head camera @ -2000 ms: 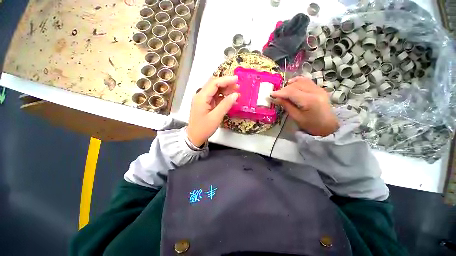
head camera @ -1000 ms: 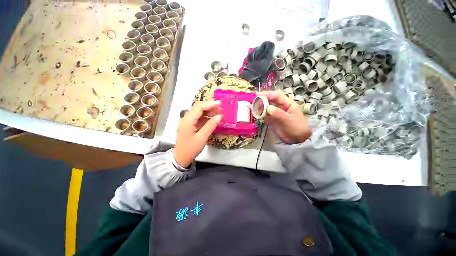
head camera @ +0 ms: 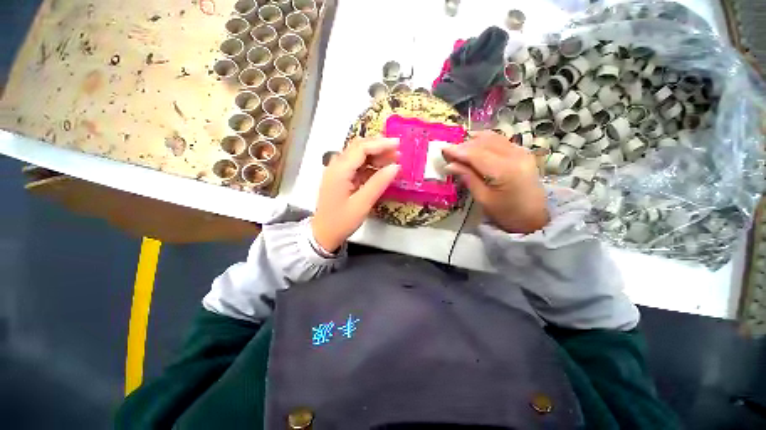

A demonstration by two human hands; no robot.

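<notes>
The pink block (head camera: 410,186) lies on the mottled yellow-black round base (head camera: 405,215). A white pad (head camera: 434,161) sits on the block's right half. My left hand (head camera: 357,183) is at the block's left edge, thumb and fingers apart, with nothing seen in it. My right hand (head camera: 501,178) is at the right edge, its fingertips pinched together over the white pad. Blur and the fingers hide whether it holds a ring. A thin line shows just above my right fingers. A dark grey and pink glove (head camera: 475,65) lies crumpled behind the base.
A tan board (head camera: 101,101) at the left bears rows of standing rings (head camera: 270,106) along its right edge. A heap of loose rings (head camera: 617,128) lies on clear plastic (head camera: 729,180) at the right. Several rings stand behind the base. A black cord (head camera: 460,235) hangs toward my lap.
One second ago my right hand held a ring upright beside the block; now its fingertips are over the white pad and that ring is not clearly visible. The camera view has shifted.
</notes>
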